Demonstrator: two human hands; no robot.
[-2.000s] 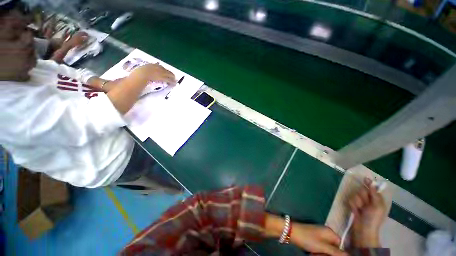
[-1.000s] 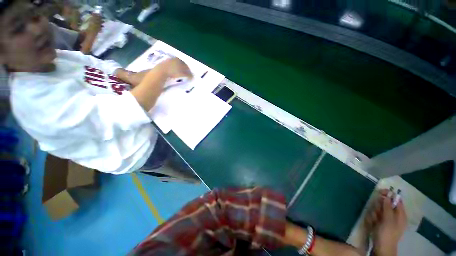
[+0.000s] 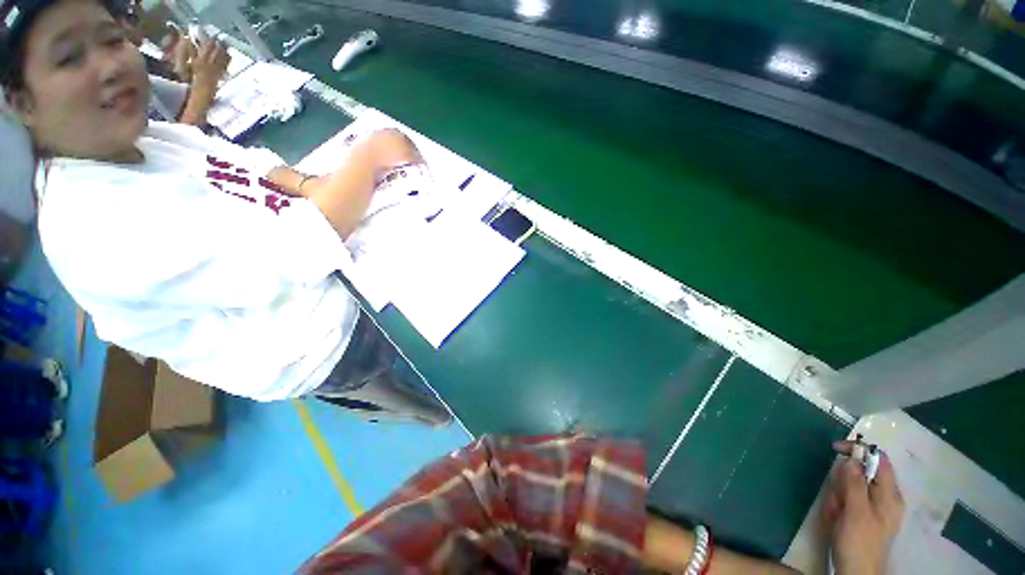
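Observation:
My right hand point(image 3: 865, 511) is at the lower right, over the pale board. Its fingertips pinch a small white plug-like piece point(image 3: 871, 461) with dark or shiny tips, pointing up. A bit of thin white cord seems to run down beside the palm. My left forearm, in a plaid sleeve with a beaded bracelet, reaches in along the bottom edge; my left hand is cut off or hidden there.
The pale board point(image 3: 927, 494) lies under my right hand. A metal post and worn pale rail point(image 3: 629, 275) border the green conveyor point(image 3: 719, 202). At left, a person in white works over papers point(image 3: 438, 281) beside a phone point(image 3: 511, 225). A carton point(image 3: 146, 421) stands on the blue floor.
The view has shifted, so the bench and papers sit further right. My left hand, seen near my right hand earlier, no longer shows clearly. The neighbouring person's head has turned towards me.

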